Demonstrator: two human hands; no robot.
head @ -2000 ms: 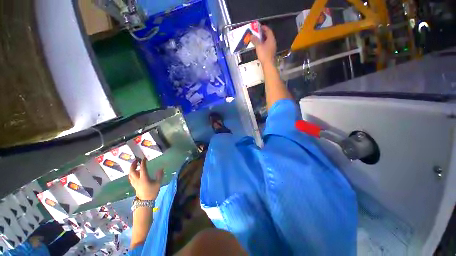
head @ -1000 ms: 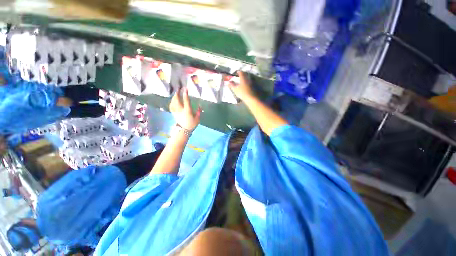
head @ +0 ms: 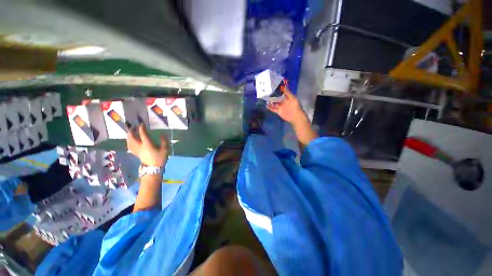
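Observation:
My right hand (head: 289, 108) holds a white phone box (head: 269, 86) in the air in front of the blue crate, its fingers on the box's right and lower side. My left hand (head: 147, 148) is over the green bench (head: 216, 116), fingers spread, with its fingertips at the lower edge of a row of phone boxes (head: 114, 119). The boxes have red corners and dark phone pictures with orange screens. Whether the left fingertips touch a box is hard to tell.
The blue crate (head: 299, 32) holds clear film scraps (head: 274, 40). At right are the machine's dark bed (head: 372, 29), metal rails, an orange bracket (head: 437, 51) and a red-handled lever (head: 423, 146). Stacked cartons (head: 81, 202) and another person's blue sleeve (head: 15, 202) are at left.
My right hand has lifted a box from the right end of the row and carried it right. My left hand stays by the row. The view has turned toward the machine.

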